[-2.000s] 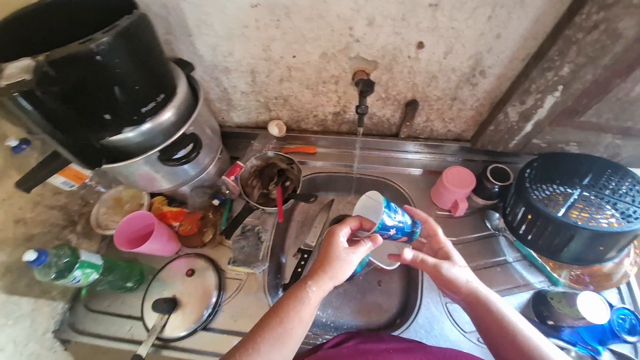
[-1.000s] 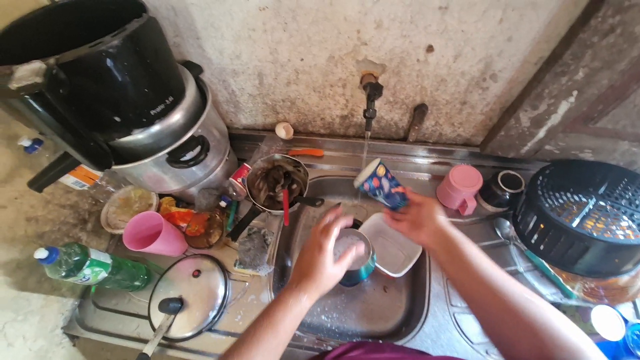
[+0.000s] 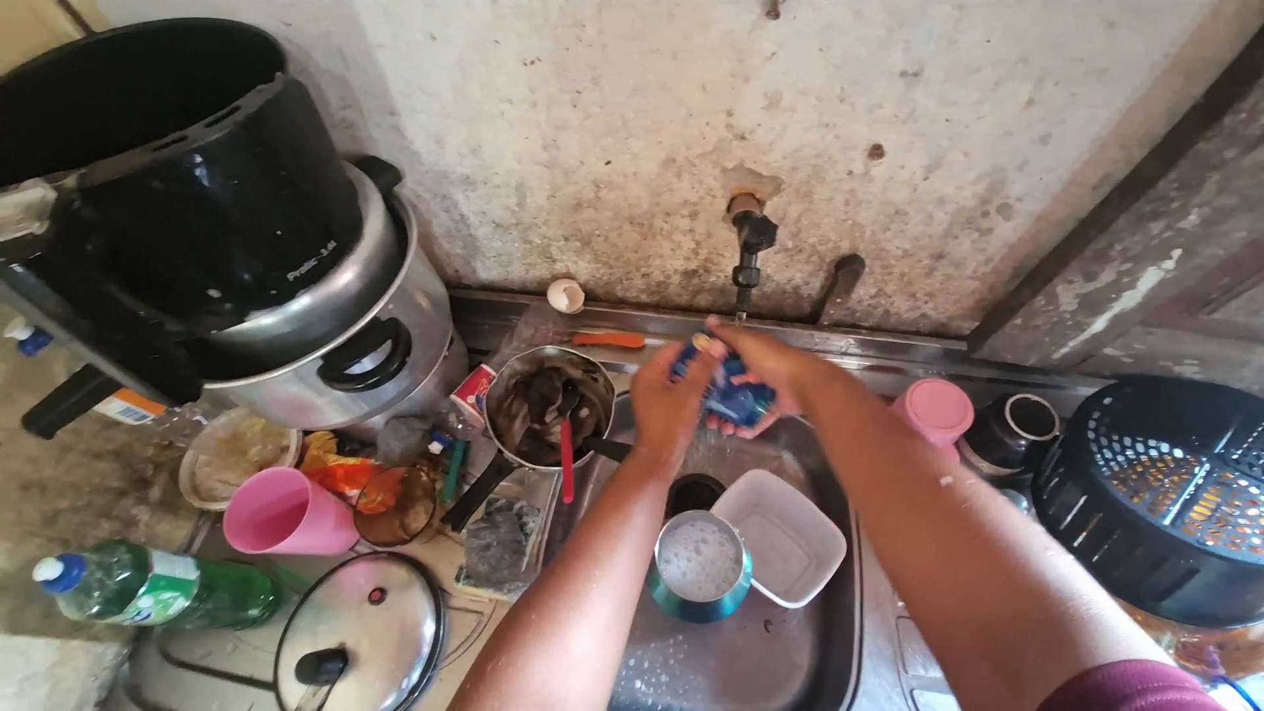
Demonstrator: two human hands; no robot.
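Observation:
Both my hands hold a blue patterned cup (image 3: pixel 736 390) just below the black tap (image 3: pixel 749 262). My left hand (image 3: pixel 673 390) grips its left side; my right hand (image 3: pixel 765 370) wraps it from the right, and fingers hide much of it. Beneath them in the steel sink (image 3: pixel 731 657) stand a teal metal cup (image 3: pixel 701 568) full of foamy liquid and a white square plastic container (image 3: pixel 790 543). Left of my hands, a small dirty pan (image 3: pixel 528 395) holds a spoon and a red-handled utensil (image 3: pixel 567 462).
Stacked pots (image 3: pixel 346 326) with a black fryer basket rise at the left. Near them are a pink cup (image 3: pixel 286 513), a green bottle (image 3: pixel 168 588) and a pot lid (image 3: pixel 360 632). Along the right stand a pink mug (image 3: pixel 936 410), a dark jar (image 3: pixel 1017 430) and a black perforated basket (image 3: pixel 1136 513).
The blue cup has moved to beneath the tap. My left hand, apart from the cup one second ago, is on it again. The teal cup shows fully, with foam inside.

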